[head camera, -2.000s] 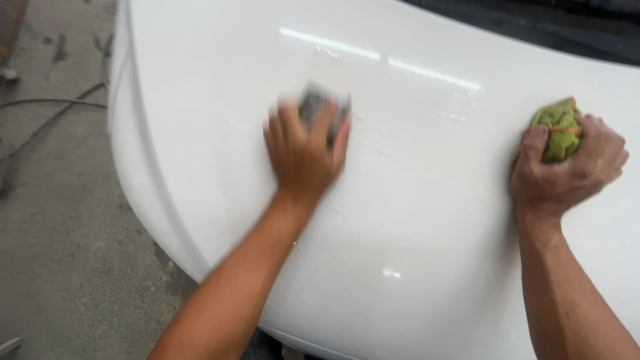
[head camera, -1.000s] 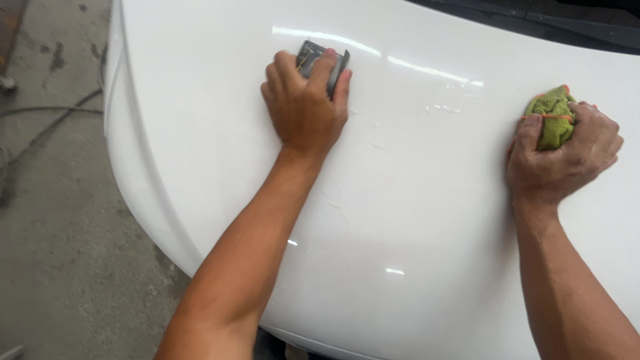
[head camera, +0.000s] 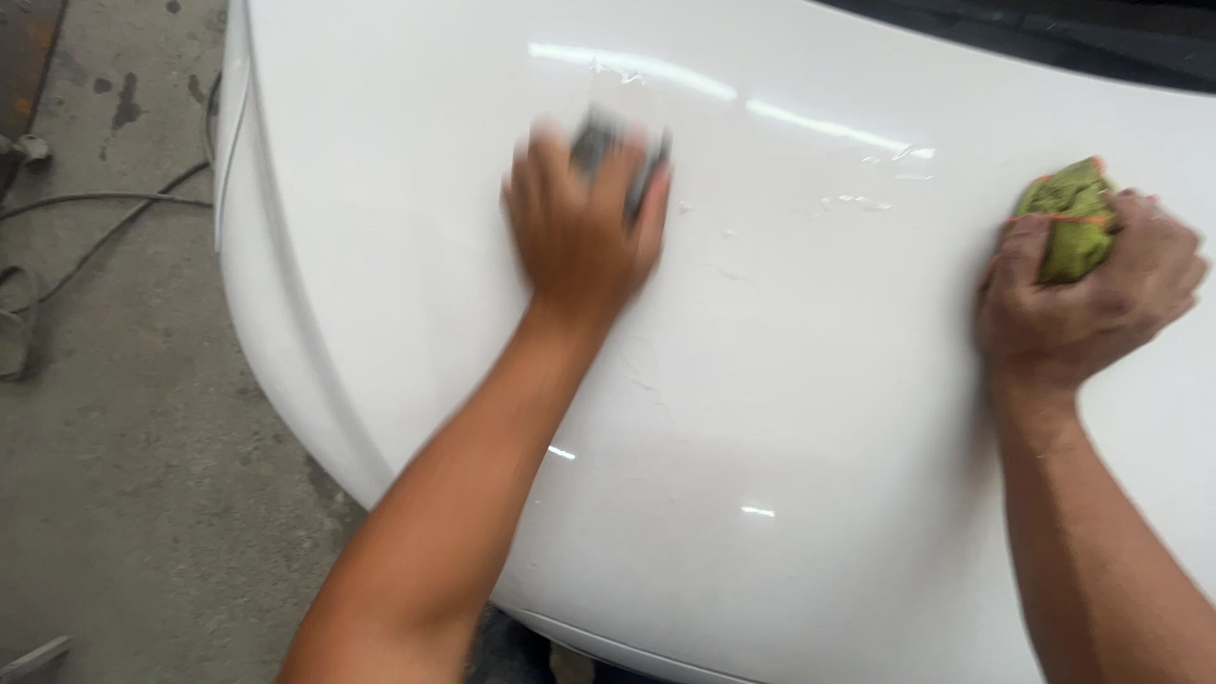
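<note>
A white car hood (head camera: 807, 380) fills most of the head view, with small wet streaks on its glossy surface. My left hand (head camera: 584, 214) grips a dark grey sheet or pad (head camera: 597, 142) against the upper left part of the hood; motion blurs both, so the exact kind of pad cannot be told. At the right, my right hand (head camera: 1083, 285) is closed around a bunched green cloth with orange edging (head camera: 1073, 218), close over the hood. The fingertips of that hand are partly hidden.
The dark base of the windshield (head camera: 1064, 43) lies along the top right. Left of the car, cables (head camera: 123, 198) lie on the stained concrete floor (head camera: 142, 456). A rusty brown metal edge (head camera: 28, 57) shows at the top left.
Between one second ago and now, my left hand has moved down the hood a little with the grey pad. My right hand keeps hold of the green cloth in about the same place.
</note>
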